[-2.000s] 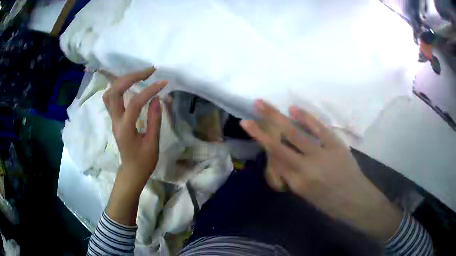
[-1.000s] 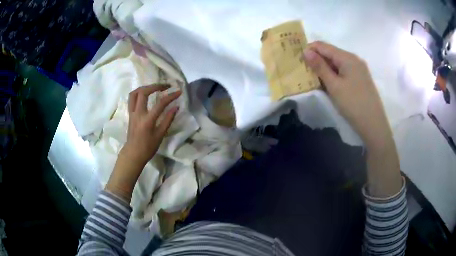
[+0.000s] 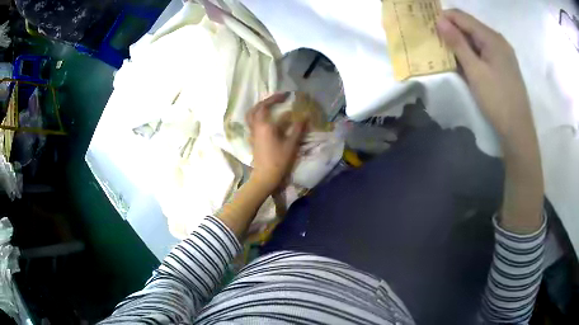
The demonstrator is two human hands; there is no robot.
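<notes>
A yellow card (image 3: 418, 39) with faint printed marks is pinched between the thumb and fingers of my right hand (image 3: 485, 70) at the upper right. It is above white cloth (image 3: 355, 38). My left hand (image 3: 274, 141) is at the centre, with fingers curled among crumpled cream fabric (image 3: 209, 95). Those fingers are blurred, so whether they grip the cloth is unclear. Just above my left hand, a round grey part (image 3: 320, 75) with a short black slot is partly covered by my hand and the cloth.
The cream fabric heap covers the pale table (image 3: 143, 228) at left. Dark cloth (image 3: 381, 209) lies over my lap, with a small yellow thing (image 3: 352, 157) at its edge. Blue frames (image 3: 130, 32) stand on the green floor (image 3: 95, 209) at the far left.
The card, first seen one second ago, is still in my right hand. My left hand has moved from the heap towards the round grey part. The view has shifted left and downward.
</notes>
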